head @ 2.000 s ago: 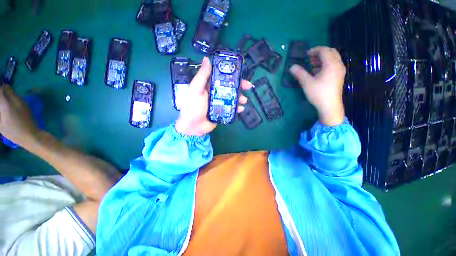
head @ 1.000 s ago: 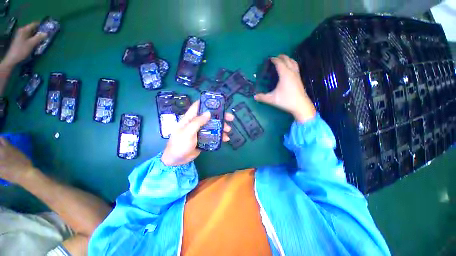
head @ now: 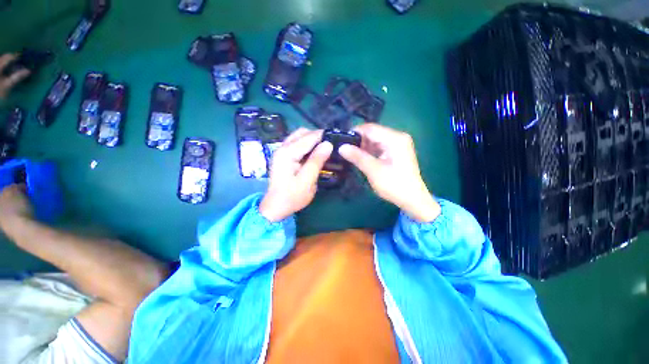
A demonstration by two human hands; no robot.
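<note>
My left hand and my right hand hold a dark phone between them, in front of my chest. Both thumbs lie on its upper part and the fingers wrap its sides. No blue board shows on it; its upper face looks black, and an orange glint shows lower down. Whether a rear housing is fully seated on it I cannot tell. Loose black rear housings lie in a pile just beyond my hands.
Open phone units with boards showing lie at left and ahead on the green bench. A tall stack of black blister trays stands at right. A neighbouring worker's arm reaches into a blue bin at left.
My right hand has come from beside the tray stack to the phone in my left hand. The phone's board, visible before, is now covered. The neighbouring worker's far hand has moved left.
</note>
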